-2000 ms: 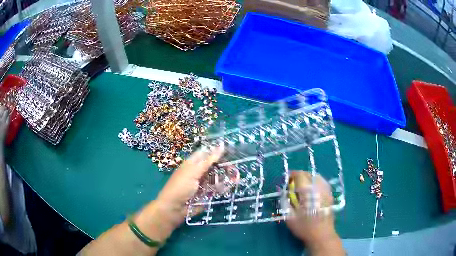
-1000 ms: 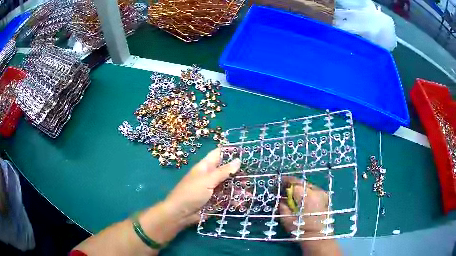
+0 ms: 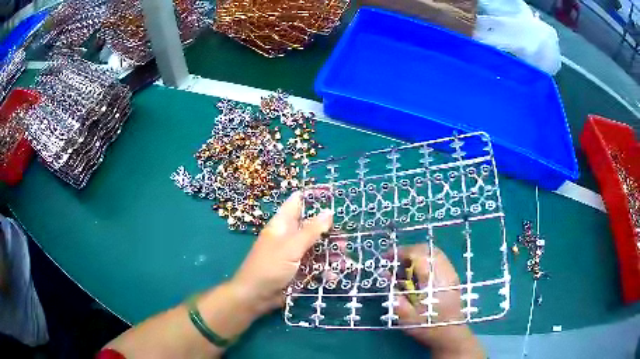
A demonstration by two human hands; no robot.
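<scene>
A flat silver plated sprue frame (image 3: 431, 223) is held up over the bench. Rows of small lobed parts fill its middle band and lower left; the lower right cells and outer rows show bare bars. My left hand (image 3: 284, 245), with a green bangle at the wrist, grips the frame's left side, thumb in front and fingers behind. My right hand (image 3: 429, 284) is behind the frame's lower middle, closed around the sprue nippers (image 3: 410, 280); only a bit of their yellow handle shows and the tips are hidden. A loose pile of silver and copper-gold parts (image 3: 249, 165) lies beyond my left hand.
A blue plastic tray (image 3: 449, 95) lies behind the frame. Stacked silver frames (image 3: 77, 119) and a red tray (image 3: 14, 158) are at left, copper-gold frames (image 3: 277, 24) behind. A small cluster (image 3: 532, 251) and another red tray (image 3: 614, 203) are at right. A metal post (image 3: 165, 42) stands at back left.
The frame was blurred and tilted two seconds ago; it now faces me more squarely. Since one second ago it has risen slightly. Both hands keep their holds.
</scene>
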